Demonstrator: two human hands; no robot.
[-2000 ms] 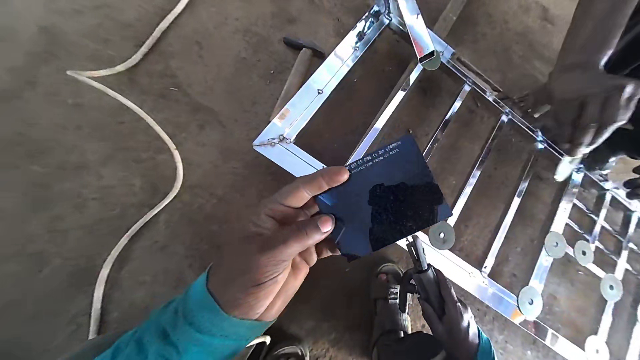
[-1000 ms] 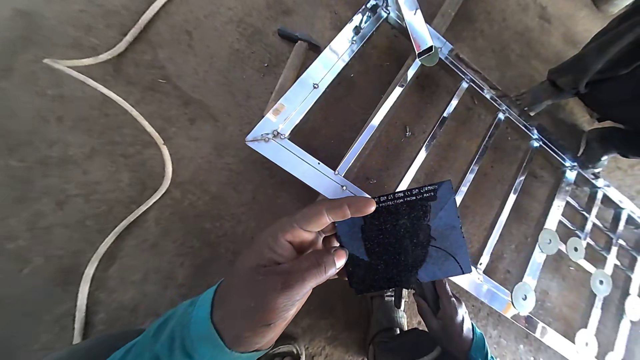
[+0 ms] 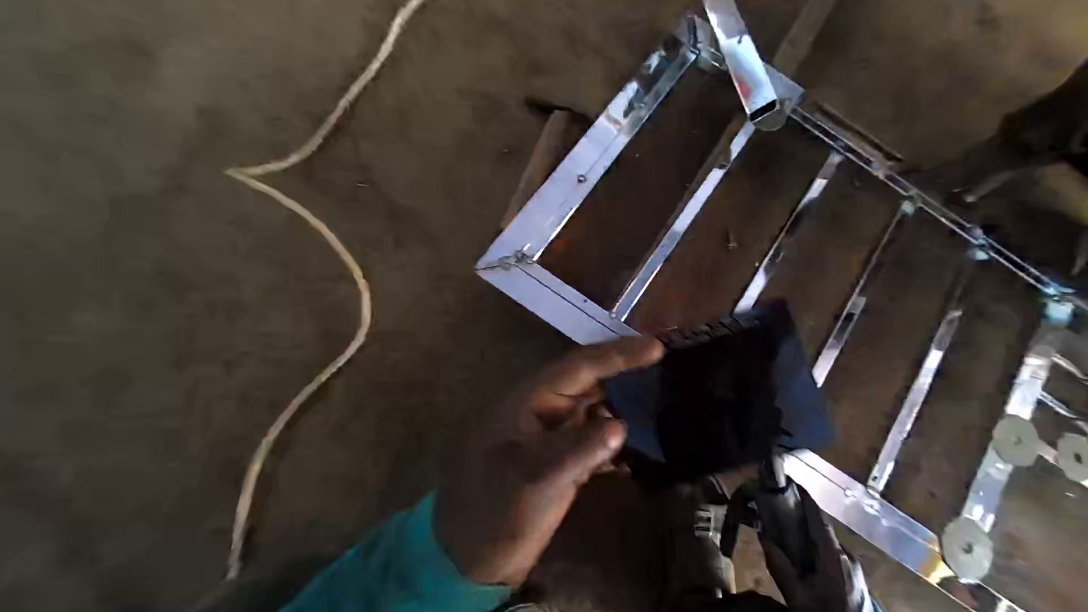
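Note:
Between its thumb and fingers, my left hand (image 3: 544,450) holds a dark rectangular welding filter glass (image 3: 803,382) by its left edge. Faint writing runs along the glass's top edge, and its middle looks black. Beyond and below the glass, my right hand (image 3: 807,544) is closed around a black-handled tool (image 3: 778,510), seemingly a welding torch; its tip is partly hidden by the glass. Under both lies a shiny metal tube frame (image 3: 552,302) with slanted crossbars, partly covered by the glass. Round metal discs (image 3: 967,548) sit on its lower right part.
A pale cable (image 3: 361,297) curves over the floor at left. A hammer (image 3: 540,161) lies beside the frame's upper left side. One loose square tube (image 3: 744,64) rests across the top corner. Another person's dark, blurred limb (image 3: 1037,127) is at the right edge.
The filter glass has moved lower over the frame and now hides more of the tool in my right hand. The other person's hand, seen at upper right two seconds ago, has withdrawn from there.

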